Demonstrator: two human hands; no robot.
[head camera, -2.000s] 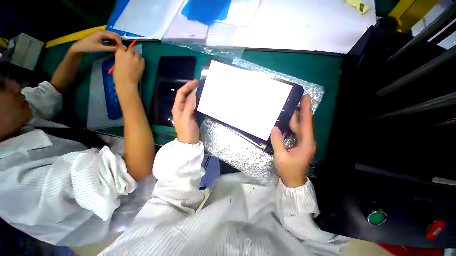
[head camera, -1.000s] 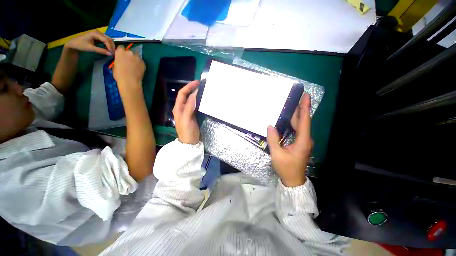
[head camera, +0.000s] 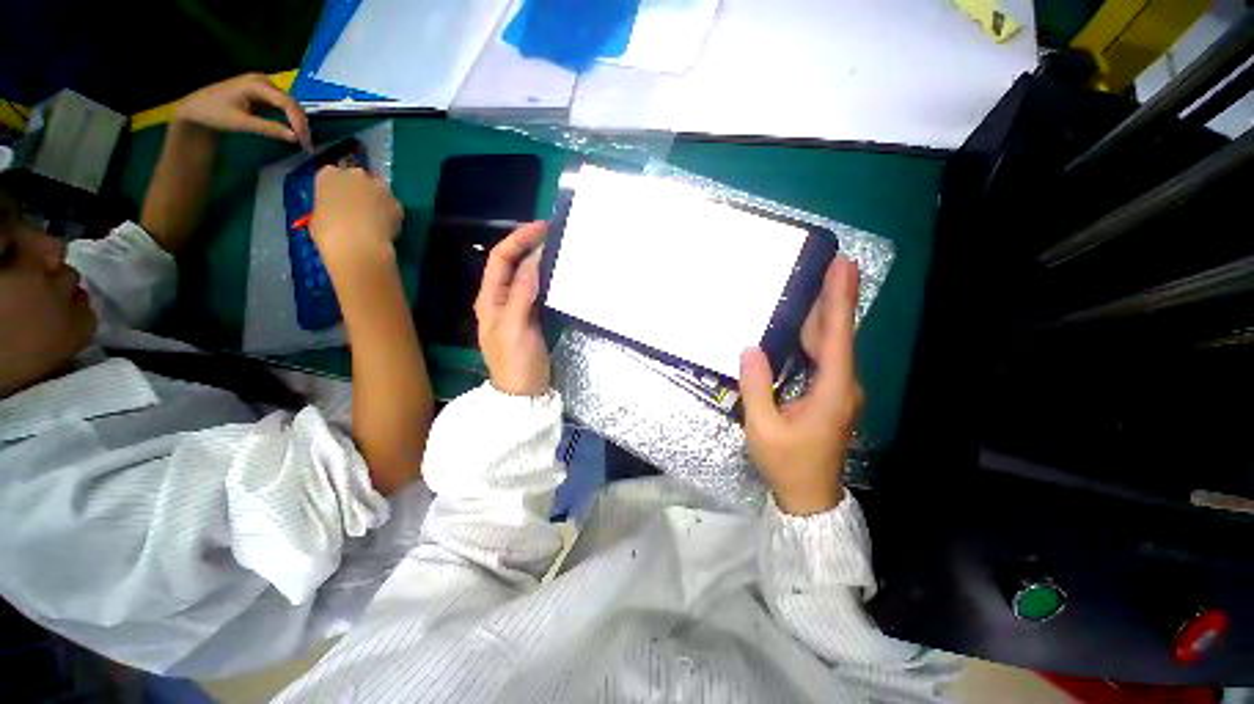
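A tablet (head camera: 674, 272) with a black border and a glowing white screen is held tilted above the bubble wrap pad (head camera: 660, 413). My left hand (head camera: 512, 314) grips its left edge, with fingers partly behind it. My right hand (head camera: 809, 399) grips its right end, thumb at the lower right corner. Under the tablet's lower edge a thin layer of parts shows, with a small yellowish piece (head camera: 723, 398). The tablet's underside is hidden.
A dark unlit tablet (head camera: 484, 227) lies on the green mat (head camera: 894, 193) to the left. Beside it a co-worker (head camera: 360, 227) handles a blue-covered unit (head camera: 314, 275). White sheets (head camera: 825, 69) lie behind. A black machine with a green button (head camera: 1038, 600) and red button (head camera: 1201, 634) stands right.
The co-worker's nearer hand has moved down over the blue-covered unit, uncovering its dark top end. My hands and the tablet have barely moved.
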